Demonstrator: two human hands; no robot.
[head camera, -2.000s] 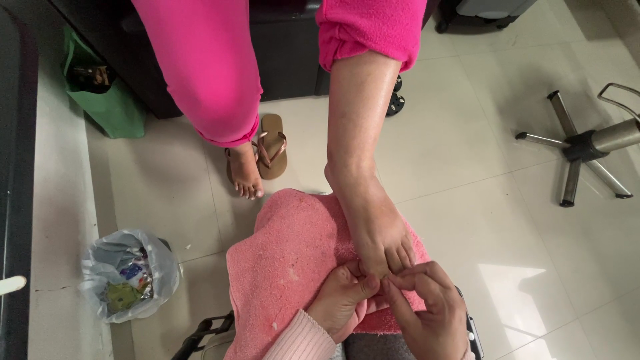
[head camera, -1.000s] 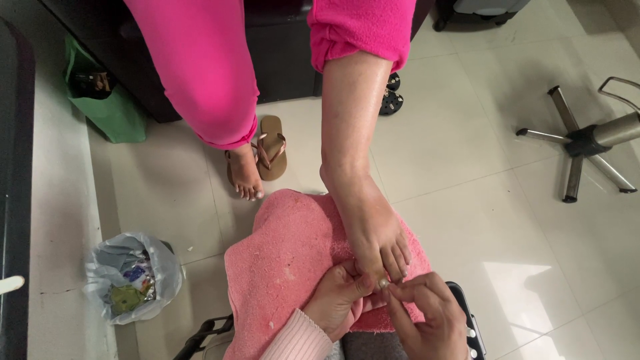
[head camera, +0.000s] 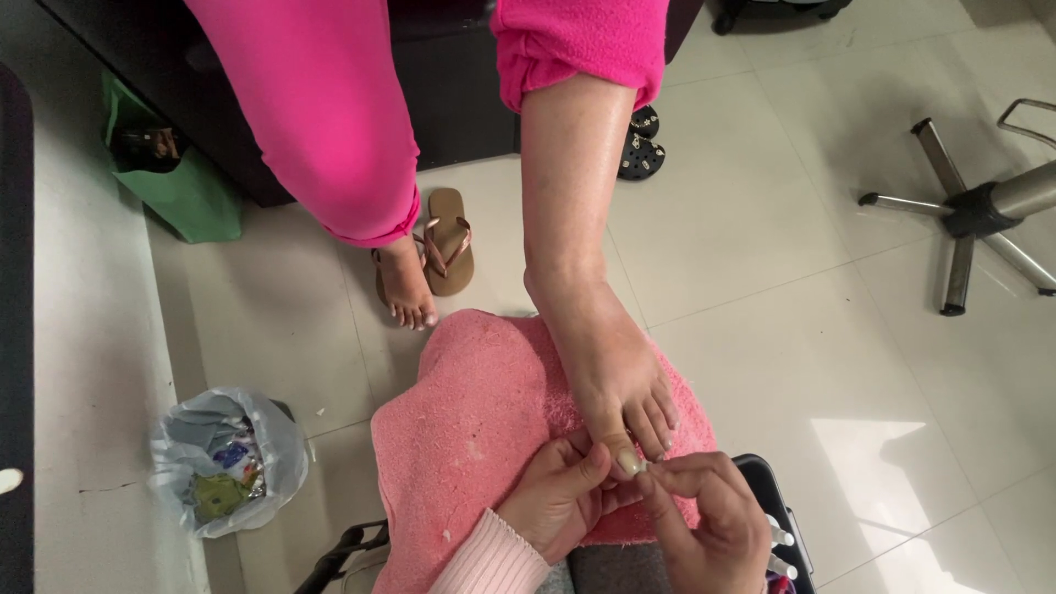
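Another person's bare foot (head camera: 606, 355) rests on a pink towel (head camera: 470, 412), its big toenail (head camera: 629, 460) facing up. My left hand (head camera: 557, 495), in a ribbed pink sleeve, holds the big toe from the side and below, with the thumb beside it. At the tip of that toe, my right hand (head camera: 709, 511) pinches a small whitish piece (head camera: 643, 467) between thumb and index finger; what it is cannot be told. The person's other foot (head camera: 407, 285) is on the floor by brown flip-flops (head camera: 450, 247).
A lined waste bin (head camera: 289, 470) with wrappers stands at the left, a green bag (head camera: 186, 194) behind it. A black tray (head camera: 759, 478) with white-capped bottles (head camera: 780, 536) is beside my right hand. Black clogs (head camera: 642, 157) lie behind the leg; a metal stool base (head camera: 978, 210) stands at right.
My right hand's fingers have shifted slightly around the tip of the big toe, which shows more plainly than two seconds ago. My left hand still holds the toe.
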